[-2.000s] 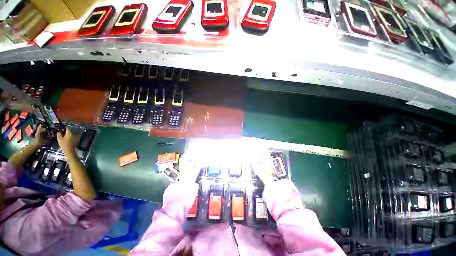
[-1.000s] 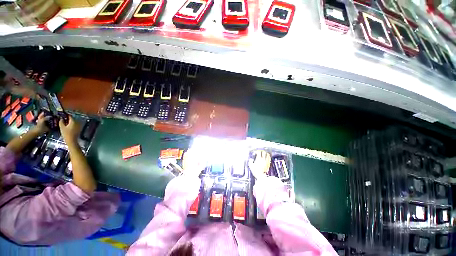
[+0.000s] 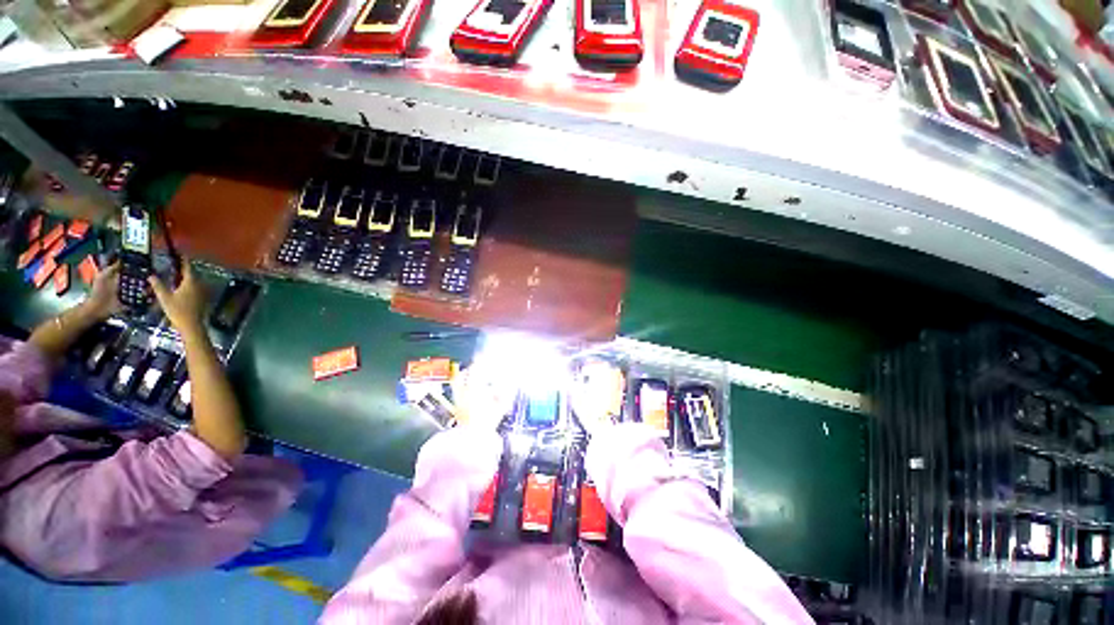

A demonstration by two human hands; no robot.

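Observation:
A clear blister tray [image 3: 721, 482] lies in front of me with dark phones in two rows. The near row shows orange-red pieces in the phone backs, one on a middle phone [image 3: 538, 503]. A phone with a blue piece [image 3: 541, 408] lies in the far row between my hands. Farther right, one phone [image 3: 654, 409] shows an orange and white back and another [image 3: 699, 418] has a pale frame. My left hand [image 3: 486, 388] is at the tray's far left, washed out by glare. My right hand [image 3: 599, 393] is over the far row, also glaring; its grip is unclear.
Orange cards [image 3: 430, 370] and a thin dark stick [image 3: 440, 335] lie left of the tray. Open phones [image 3: 381, 232] stand on the brown mat [image 3: 538, 263]. Stacked trays [image 3: 953, 476] rise at right. A white shelf [image 3: 550, 116] crosses above. Another person's hands [image 3: 183, 299] hold an open phone at left.
My right hand has moved left along the far row, uncovering the phone with the orange and white back. The view has shifted slightly. The other person's phone now faces me with its screen lit.

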